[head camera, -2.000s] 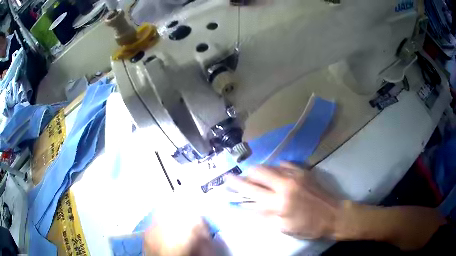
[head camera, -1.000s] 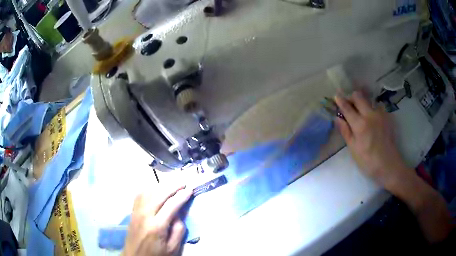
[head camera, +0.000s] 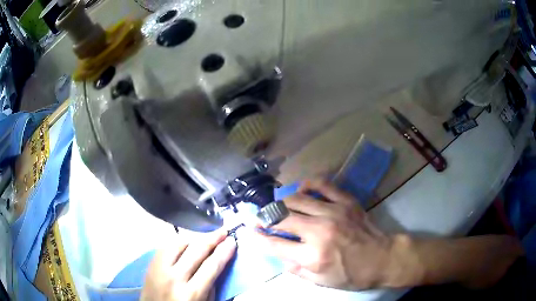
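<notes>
A light-blue cut panel (head camera: 364, 167) lies under the needle area and runs out to the right, with a pale edge. My left hand (head camera: 191, 267) presses its fingertips on the cloth just in front of the presser foot, at a small dark woven label (head camera: 235, 230) that is mostly hidden. My right hand (head camera: 341, 238) lies on the panel right of the needle, fingers bent and holding it down. A narrow dark strip (head camera: 280, 234) shows by its fingertips; I cannot tell what it is. The needle is lost in glare.
The cream machine head (head camera: 352, 59) fills the top, its ribbed tension dial (head camera: 251, 130) above my hands. Red-handled snips (head camera: 417, 140) lie on the bed at the right, near small dark labels (head camera: 461, 124). Waiting blue pieces (head camera: 44, 211) drape over yellow tape (head camera: 57, 264) at the left.
My right hand has come back from the right to the cloth by the needle. The snips now lie on the bed where it was. The view has moved closer to the machine head.
</notes>
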